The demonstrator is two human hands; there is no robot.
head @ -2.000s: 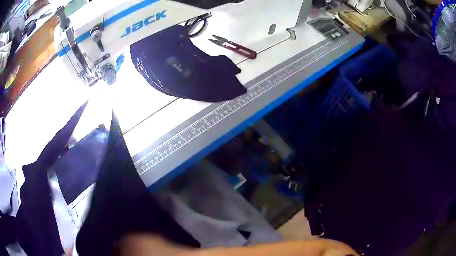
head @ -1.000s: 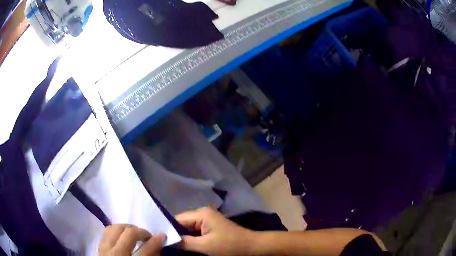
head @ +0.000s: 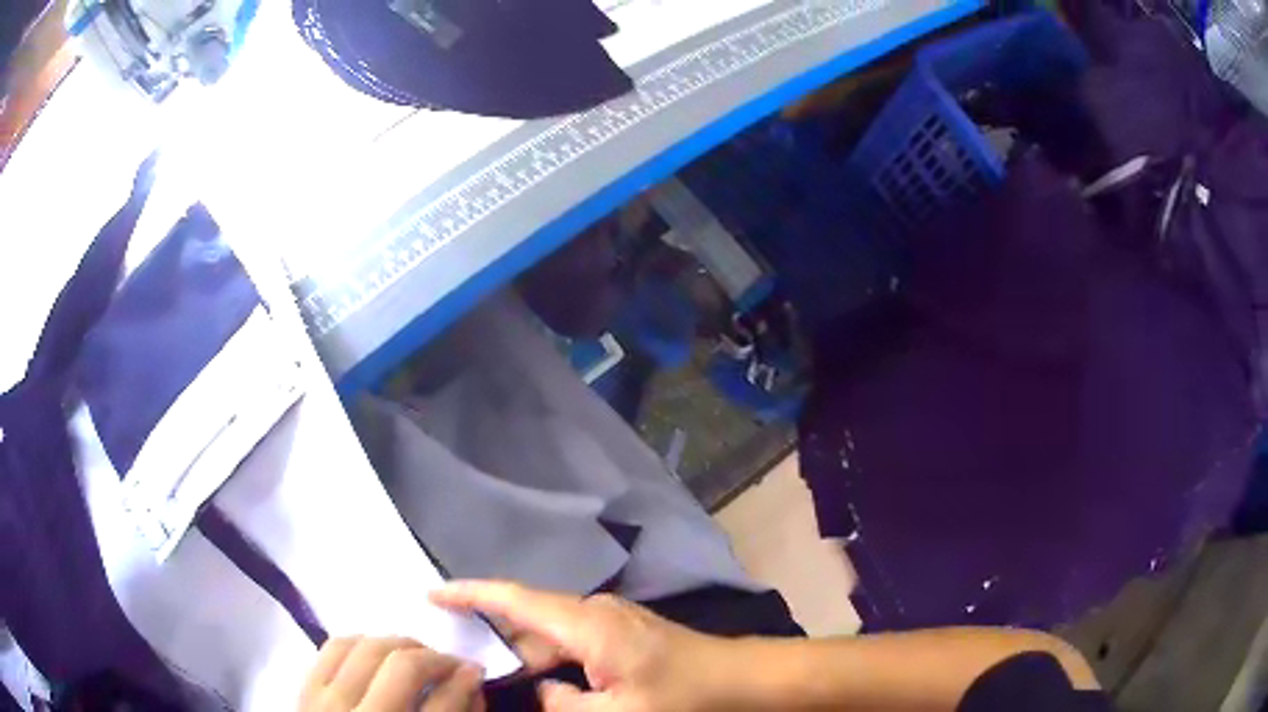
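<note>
A white garment panel (head: pixel 348 508) with a narrow dark strip stretches from the table edge down to my hands. My left hand (head: pixel 389 676) is at the bottom, fingers closed on the panel's lower edge. My right hand (head: pixel 591 643) is beside it, thumb on top of the panel's lower corner, gripping it. A white pocket-like piece (head: pixel 216 445) with stitch lines lies on the panel, below a navy piece (head: pixel 174 327). Dark navy cloth (head: pixel 63 529) lies at the left. The machine's needle area (head: pixel 164 63) is at top left, overexposed.
Curved navy pieces (head: pixel 459 56) lie on the table behind the ruler tape (head: pixel 556 153) and its blue edge. Pale grey cloth (head: pixel 501 487) hangs below. A blue basket (head: pixel 932 153) stands at upper right. A large dark purple cloth (head: pixel 1029 417) fills the right side.
Two seconds ago the dark cloth covered the white panel's area and one blurred arm showed. Now the white side is exposed and both hands hold its lower end. Since one second ago, the right thumb moved onto the panel.
</note>
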